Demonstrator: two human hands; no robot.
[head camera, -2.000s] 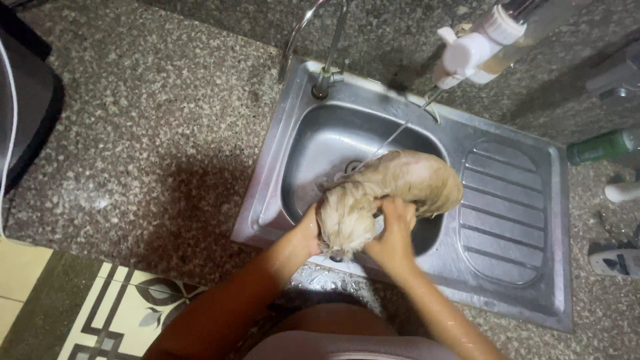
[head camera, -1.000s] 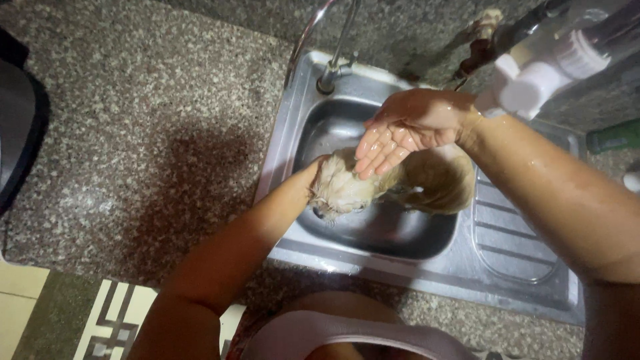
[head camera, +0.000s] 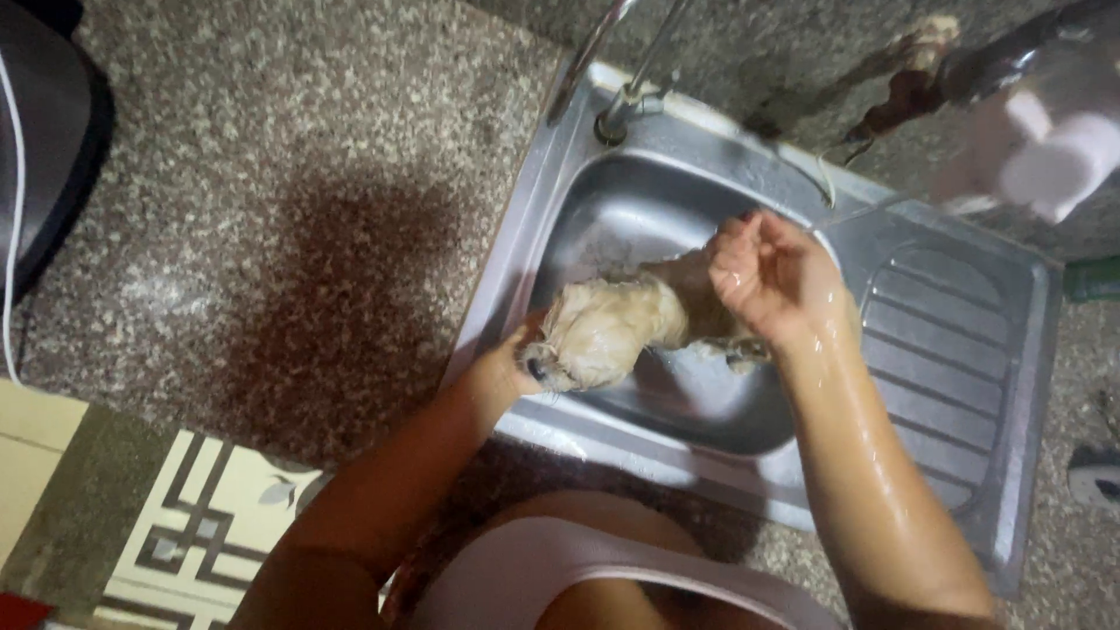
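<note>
A small wet dog (head camera: 604, 328) with pale fur stands in the basin of a stainless steel sink (head camera: 700, 472), its head toward the basin's left edge. My left hand (head camera: 516, 354) is at the side of the dog's head, by the muzzle; its fingers are partly hidden behind the head. Wet and with curled fingers, my right hand (head camera: 770, 271) is raised over the dog's back, palm up. A thin stream of water (head camera: 862, 210) runs toward this hand from the right. Whether the hand touches the fur is unclear.
A metal faucet (head camera: 619, 118) rises at the sink's back left corner. A blurred white plastic fitting (head camera: 1041, 162) hangs at the upper right. Right of the basin lies the ribbed drainboard (head camera: 936, 350). A dark object with a white cable (head camera: 16, 201) sits on the speckled counter (head camera: 350, 79).
My right hand has drawn back to the right from near the dog's head, and its fingers have curled. The dog's head now points more to the left.
</note>
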